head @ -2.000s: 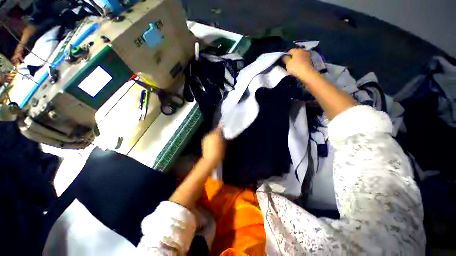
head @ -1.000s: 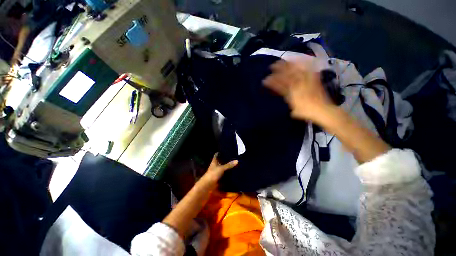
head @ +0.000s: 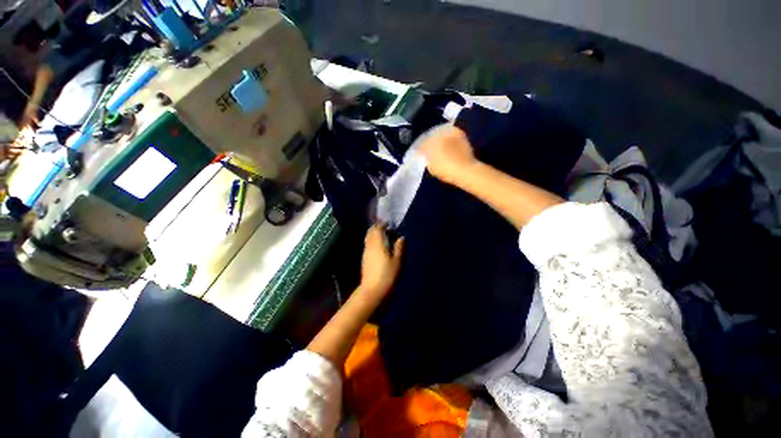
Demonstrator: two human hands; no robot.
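Note:
A wide navy garment panel (head: 479, 248) lies over the heap and hangs down towards my lap. A light grey section (head: 400, 190) shows along its left edge. My right hand (head: 447, 152) grips the upper end of this grey section. My left hand (head: 382, 253) is at its lower end, fingers at the edge; the thumb stands apart, and whether it pinches the cloth is unclear. Another navy panel (head: 193, 351) with a light section lies on the machine table at the lower left.
The beige sewing machine (head: 248, 111) stands at the left, with scissors (head: 283, 205) and slim tools on its bed. Dark and white strips (head: 338, 167) hang at the table end. A grey and navy heap (head: 638, 184) lies right. An orange cloth (head: 428, 411) covers my lap. A person's arm (head: 38, 90) shows upper left.
The navy panel now spreads wider, further up and towards my lap. My right hand has moved left onto the grey edge. My left hand has moved slightly up.

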